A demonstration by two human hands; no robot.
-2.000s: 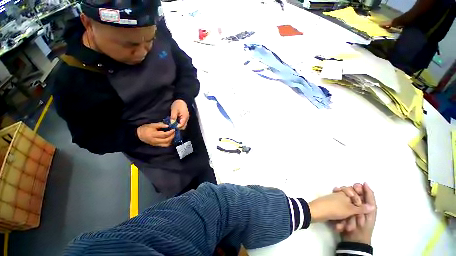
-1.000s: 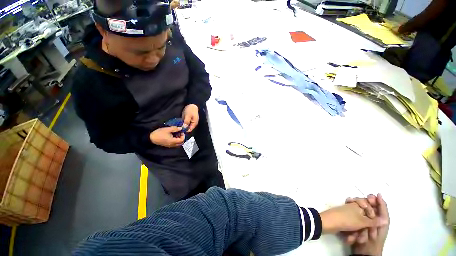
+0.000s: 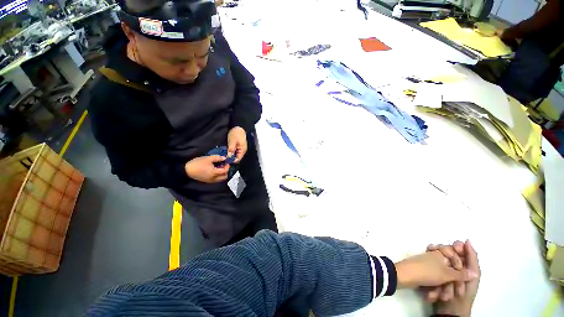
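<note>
My left hand (image 3: 428, 270) comes in from the left in a blue corduroy sleeve with a striped cuff. My right hand (image 3: 461, 283) comes up from the bottom edge, its wrist cut off. The two hands are clasped over the white table (image 3: 365, 210), fingers closed and interlaced, with no object visible in them. Yellow-and-black pliers (image 3: 300, 185) lie near the table's left edge. A dark blue strip (image 3: 284, 137) lies beyond them.
A person in a dark apron (image 3: 196, 117) stands at the left, holding a small blue piece (image 3: 221, 155) with a white tag (image 3: 236, 184). Blue-grey strips (image 3: 371, 102), a red-orange swatch (image 3: 375, 44) and yellow-edged panels (image 3: 495, 124) lie on the table. A basket crate (image 3: 43, 210) stands lower left.
The view has shifted, so the table things sit further right and slightly lower than in the oldest frame. My hands stay clasped. The other person's fingers have moved slightly on the blue piece.
</note>
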